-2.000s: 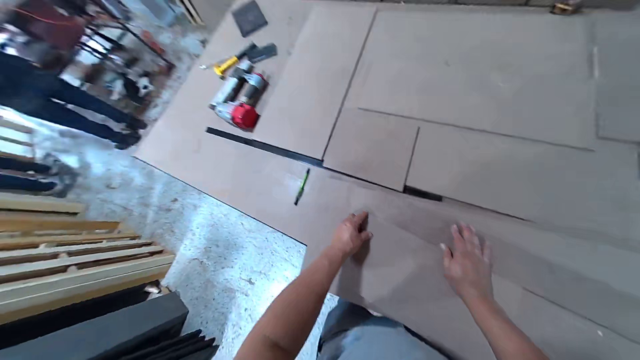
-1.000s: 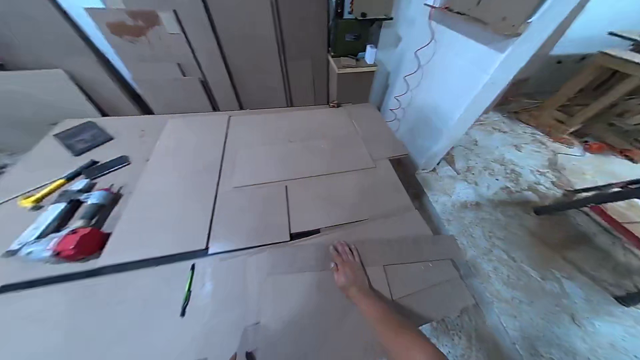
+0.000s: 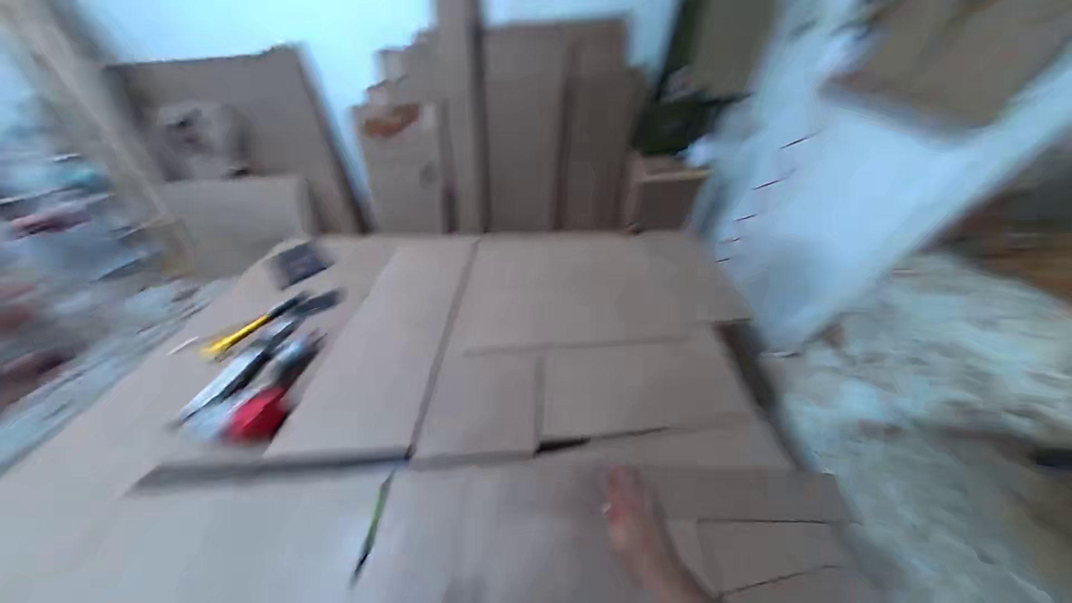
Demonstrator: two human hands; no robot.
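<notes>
My right hand rests on or just over the thin brown boards at the lower middle, blurred, with no object seen in it; its finger spread is unclear. Left of it lies a green and black pen. Flat rectangular boards cover the table beyond the hand, with dark gaps between some edges. Smaller board pieces lie to the hand's right. My left hand is out of view.
At the table's left lie a red and grey power tool, a yellow-handled tool and a dark square pad. Boards lean on the far wall. Debris covers the floor at right.
The view has swung widely toward the far wall. My left hand, on the boards two seconds ago, has gone out of view. The pen and the tools lie in the same places on the table.
</notes>
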